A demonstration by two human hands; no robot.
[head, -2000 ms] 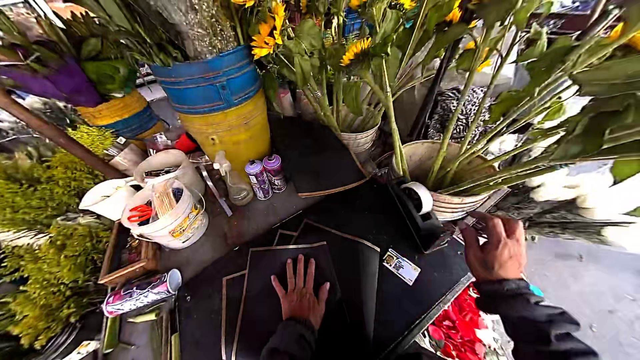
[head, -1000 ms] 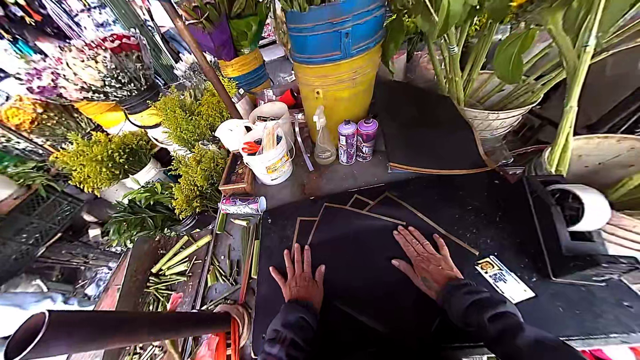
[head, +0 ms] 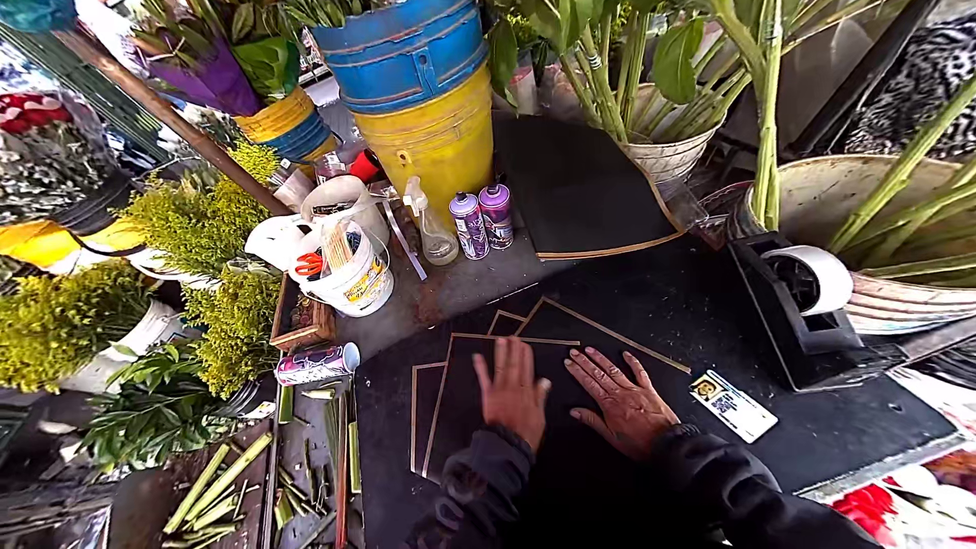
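Note:
Black wrapping sheets with thin gold-brown borders (head: 465,374) lie fanned and overlapping on the black tabletop (head: 823,427). My left hand (head: 515,393) rests palm down on them, fingers slightly apart. Beside it on the right, my right hand (head: 621,400) also lies flat on the black sheets, fingers spread. Neither hand grips anything. A card with a small picture and writing (head: 733,406) lies right of my right hand. Another black bordered sheet (head: 587,183) lies farther back, near a yellow bucket (head: 435,145).
A tape dispenser (head: 820,320) stands at the right. Two spray cans (head: 482,223), a clear spray bottle (head: 437,236) and a white tub of tools (head: 354,286) stand behind. A can (head: 319,364) lies on its side at the left, above cut stems (head: 229,488). Flower buckets surround the table.
My right hand has moved from near the tape dispenser, two seconds ago, onto the black sheets beside my left hand. The view has swung. A dark tube at lower left one second ago is out of view.

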